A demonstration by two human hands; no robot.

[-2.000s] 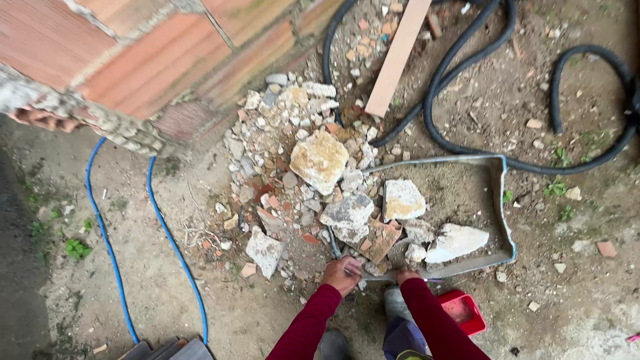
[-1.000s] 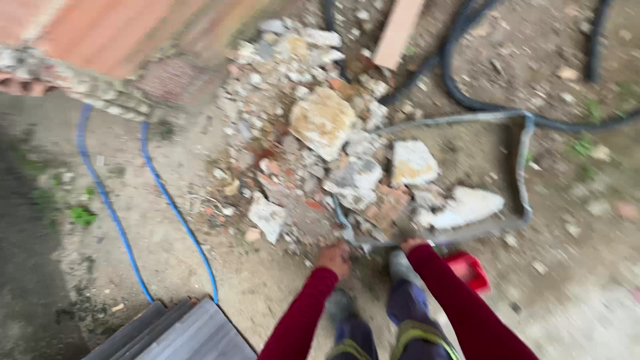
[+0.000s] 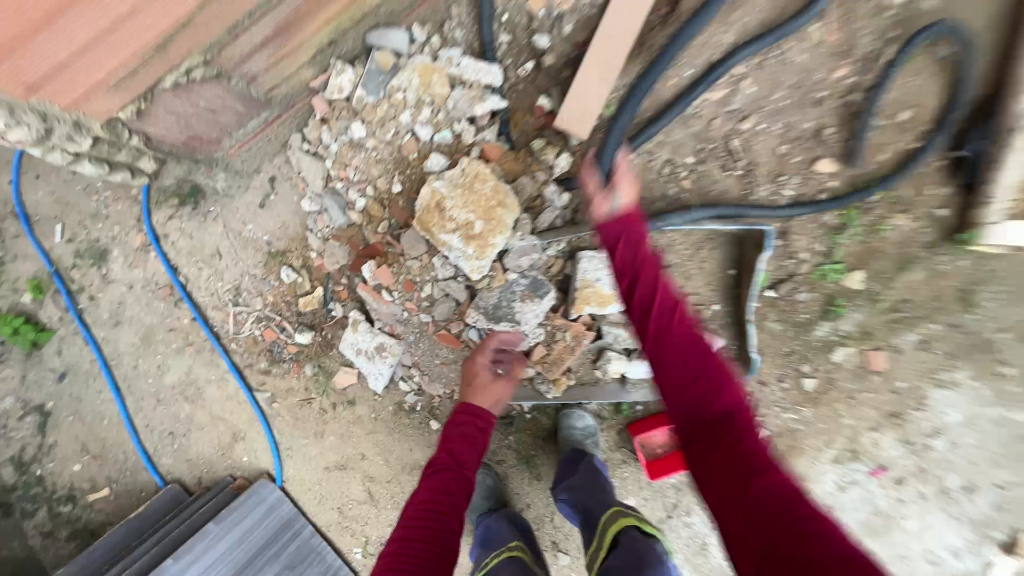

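My right hand (image 3: 611, 188) is stretched forward and closed around a thick black corrugated hose (image 3: 656, 72) beside the rubble pile. Low over the near side of the rubble (image 3: 384, 200), my left hand (image 3: 492, 372) is bent, with fingers partly curled; whether it touches a stone is unclear. Under my right arm lies a shallow tray (image 3: 754, 312) with a pale rim, its left part filled with broken masonry. A grey and white chunk (image 3: 516, 304) sits just past my left hand, and a large yellowish chunk (image 3: 468, 216) lies farther up the pile.
A brick wall (image 3: 120, 56) rises at upper left. A plank (image 3: 604, 68) leans or lies past the rubble. Blue hose (image 3: 212, 320) loops at left near stacked grey boards (image 3: 248, 536). A red container (image 3: 658, 446) sits beside my boots (image 3: 578, 432).
My right hand has left the near edge of the tray, moved forward and taken hold of the black hose. My left hand has moved from the near edge onto the rubble side.
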